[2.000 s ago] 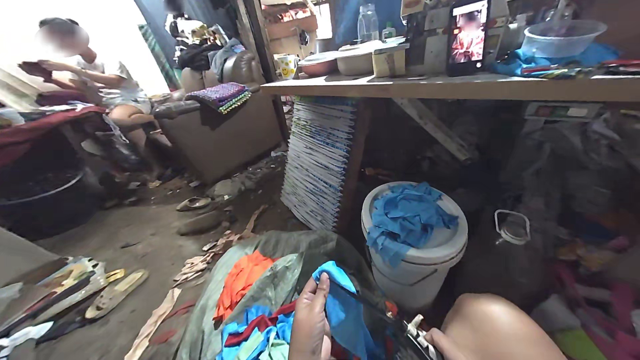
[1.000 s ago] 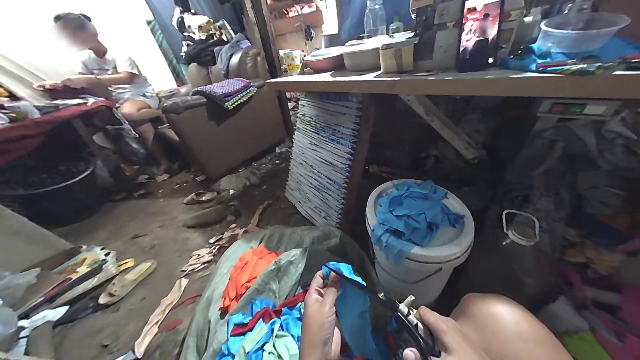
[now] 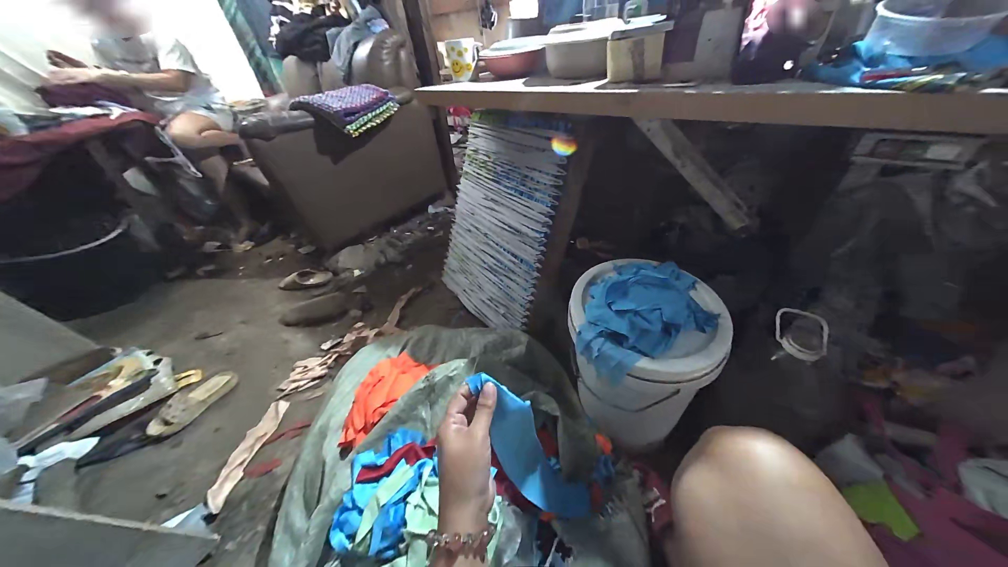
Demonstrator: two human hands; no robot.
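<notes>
My left hand (image 3: 468, 441), with a beaded bracelet at the wrist, pinches the upper end of a blue fabric strip (image 3: 526, 457) between thumb and fingers. The strip hangs down to the right over a grey-green sack (image 3: 315, 465). On the sack lie an orange cloth (image 3: 386, 395) and a pile of blue, pale green and red fabric scraps (image 3: 386, 496). My right hand is out of view. A white lidded bucket (image 3: 630, 402) stands to the right, crumpled blue cloth (image 3: 642, 311) on its lid. My bare knee shows at the lower right.
A wooden shelf (image 3: 709, 104) holding containers and a mug (image 3: 459, 60) spans the upper right. Beneath it leans a stack of white-edged sheets (image 3: 508, 220). Sandals (image 3: 191, 403) and scraps lie on the floor at left. Another person (image 3: 169, 87) sits at the upper left near a brown armchair (image 3: 354, 173).
My right hand, seen near my knee holding a dark-handled tool one second ago, has left the view. My left hand still holds the blue strip.
</notes>
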